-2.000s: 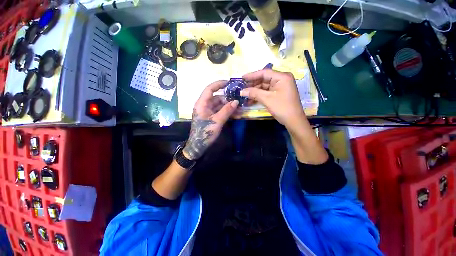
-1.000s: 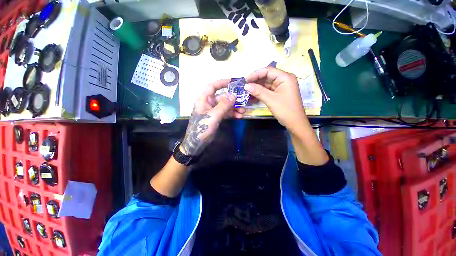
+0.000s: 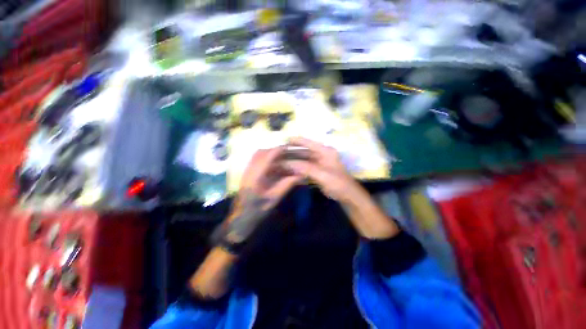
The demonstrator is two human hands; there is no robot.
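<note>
The view is strongly blurred. My left hand (image 3: 262, 173) and my right hand (image 3: 321, 167) meet at the front edge of the yellowish board (image 3: 241, 144). Between their fingers is a small dark unit (image 3: 294, 154), of which only a blurred part shows. The fingers of both hands hide most of it, and its face cannot be made out.
Dark round housings (image 3: 278, 121) lie on the board's upper left. A white printed card (image 3: 196, 153) is left of it. The white machine box (image 3: 136, 144) stands farther left, a bottle (image 3: 416, 108) and dark fan (image 3: 482, 110) at right. Red trays (image 3: 514, 225) flank the bench.
The view has tilted up and blurred, showing more of the back shelf. My hands have closed in around the unit, whose shiny face showed a second ago.
</note>
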